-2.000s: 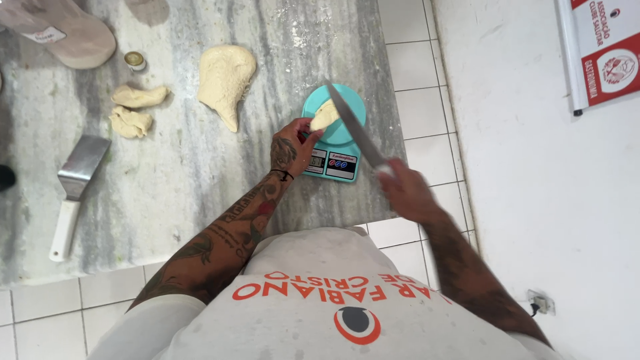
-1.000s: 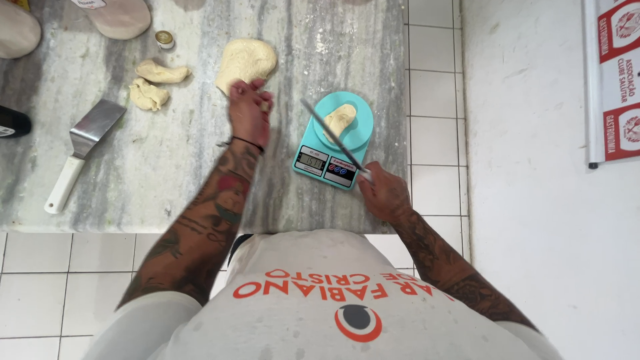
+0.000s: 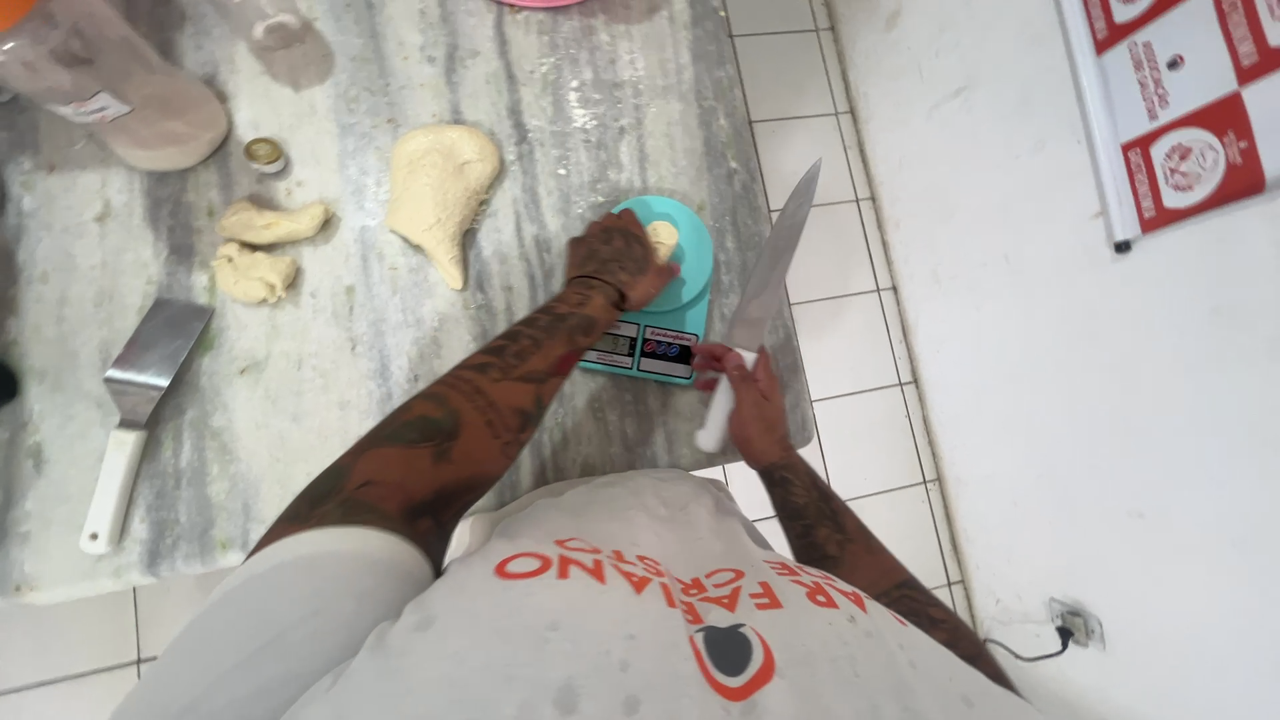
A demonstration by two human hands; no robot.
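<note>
My left hand (image 3: 622, 258) reaches over the round plate of a turquoise kitchen scale (image 3: 690, 275), its fingers around a small piece of dough (image 3: 661, 241); part of the piece is hidden under the hand. The wrist hides part of the scale's display. At the scale's right side, my right hand (image 3: 748, 400) holds a large knife (image 3: 770, 275) by its white handle, blade pointing up and away past the table's edge. A large lump of dough (image 3: 440, 190) lies left of the scale, with a tapered end toward me.
Two smaller dough pieces (image 3: 275, 222) (image 3: 255, 273) lie farther left, beside a small round container (image 3: 265, 154). A metal spatula (image 3: 145, 370) with a white handle is at the left. Clear jars (image 3: 165, 125) stand at the back left. The marble table (image 3: 530, 420) ends just right of the scale.
My left hand has moved right from the large dough lump to the piece on the scale. The knife blade, which slanted over the scale, now points away to its right.
</note>
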